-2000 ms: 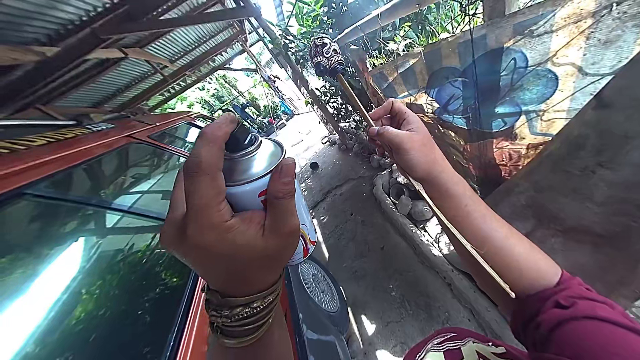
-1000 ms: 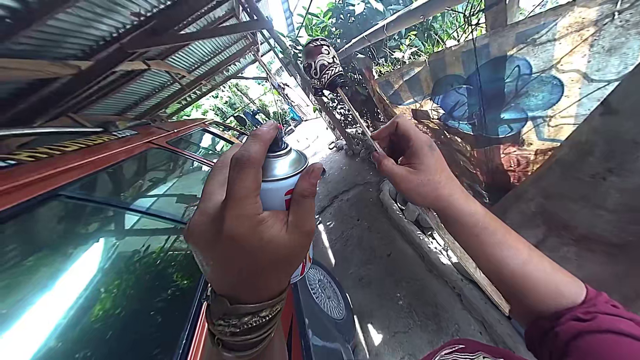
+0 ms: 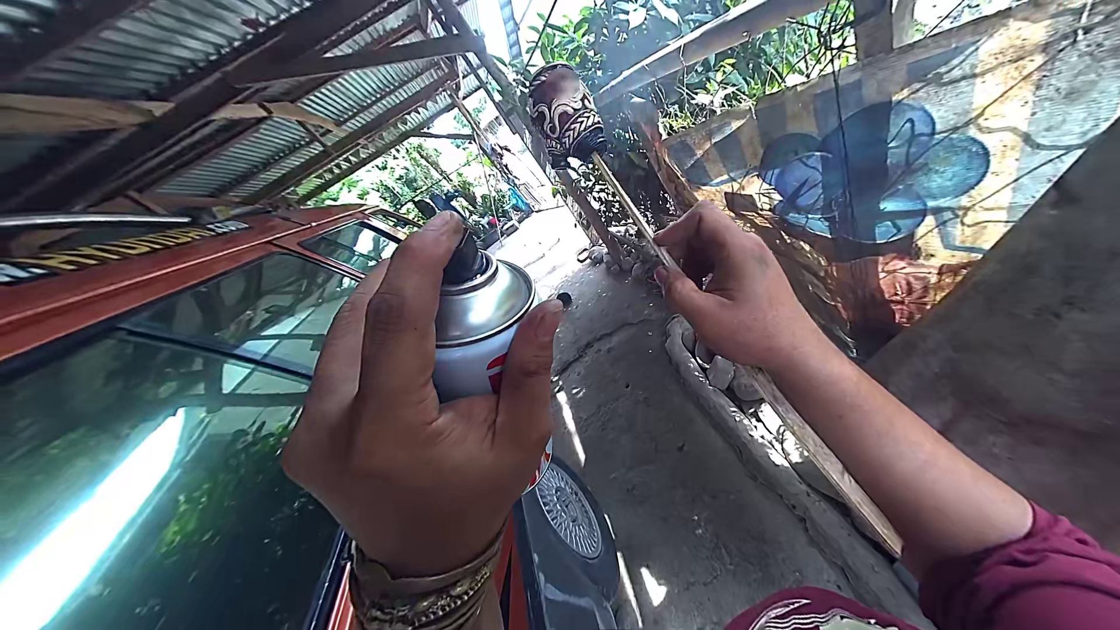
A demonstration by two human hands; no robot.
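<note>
My left hand (image 3: 420,402) is wrapped around a white spray can (image 3: 477,341) with a silver dome, its index finger on the black nozzle (image 3: 464,261). Ahead and to the right, my right hand (image 3: 735,284) pinches a thin wooden stick (image 3: 626,199) between thumb and fingers. At the stick's upper end is a dark rounded piece with cream carved or painted patterns (image 3: 564,114), tilted and held up in the air beyond the can. A faint haze shows to the right of the patterned piece.
An orange vehicle (image 3: 175,284) with dark windows stands close on the left, under a corrugated metal roof (image 3: 350,105). Stones (image 3: 722,372) line a raised edge along the concrete path (image 3: 682,490). A wall painted with a blue flower (image 3: 884,175) is at the right.
Both hands keep hold of the can and the stick. The patterned piece has turned, showing different sides of its pattern from frame to frame.
</note>
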